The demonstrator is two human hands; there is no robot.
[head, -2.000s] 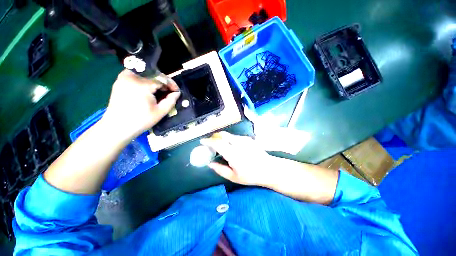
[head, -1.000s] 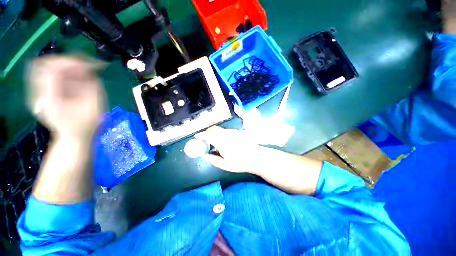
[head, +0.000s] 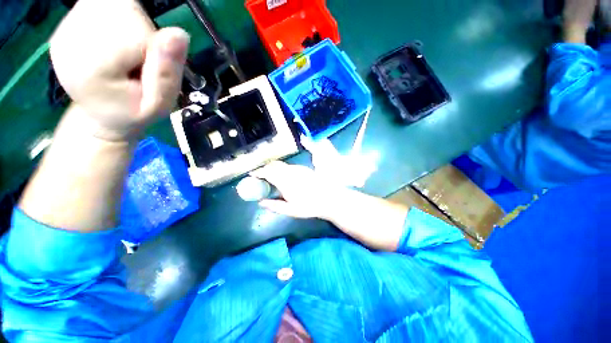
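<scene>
A black housing [head: 231,149] lies in the cream fixture [head: 281,149] under the black press [head: 195,82]. Its dark arm reaches down over the housing, which shows a small pale square and a round pale spot. My left hand [head: 120,63] is raised at the upper left, its fingers curled in a fist beside the press. The press handle itself is hidden by the fist. My right hand [head: 301,192] rests at the fixture's front edge and holds a white glue bottle [head: 253,189], mostly hidden in the fist.
A blue bin [head: 157,191] of clear bits is at left. A blue bin [head: 362,104] of black gaskets and a red bin [head: 295,20] are behind right. Another black housing [head: 410,82] lies further right, near white tissue [head: 355,167]. A coworker's blue sleeve [head: 579,80] is at the right edge.
My left hand has left the housing and risen to the press at the upper left. The press arm has come down over the housing. My right hand still holds the bottle.
</scene>
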